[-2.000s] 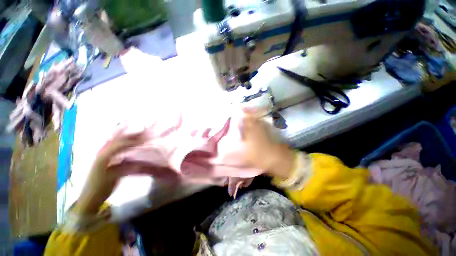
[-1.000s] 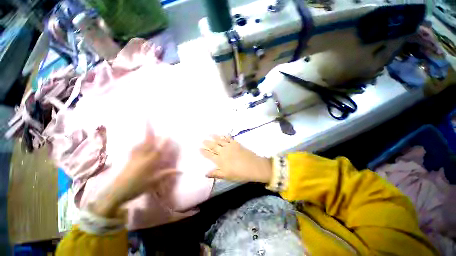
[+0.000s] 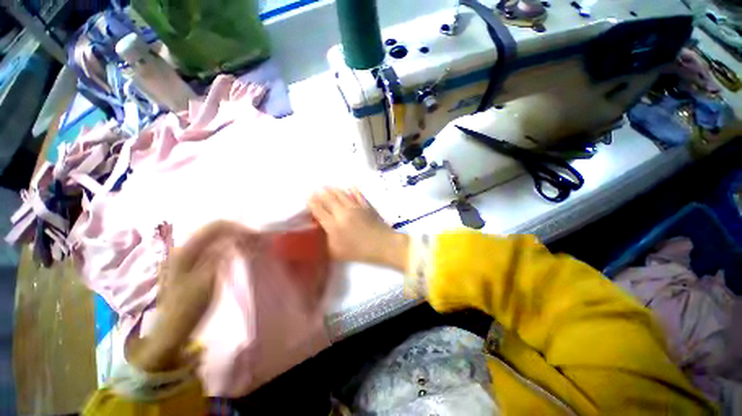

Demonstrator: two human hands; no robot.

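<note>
A pale pink fabric piece [image 3: 252, 325] is spread over the white table left of the needle, its front part hanging over the table's edge. My left hand [image 3: 195, 268], blurred, is on the cloth at the left, its fingertips hard to make out. My right hand [image 3: 350, 223] lies at the cloth's right edge with fingers together, beside a raised, darker pink fold. Whether it grips the cloth is unclear. The sewing machine [image 3: 537, 73] stands behind, its presser foot and needle [image 3: 389, 166] beyond my right hand, with no cloth seen under them.
Black scissors [image 3: 525, 158] lie on the machine bed. A small metal guide [image 3: 456, 183] is right of the needle. A blue bin [image 3: 651, 236] with pink pieces stands at right. Fabric strips [image 3: 49, 203] lie at far left. A green tube [image 3: 360, 32] stands by the machine head.
The pink cloth has been spread out to the left over the table, past its earlier bunched state. Over the last second, my right hand moved slightly left and away from me, and a darker fold rose beside it.
</note>
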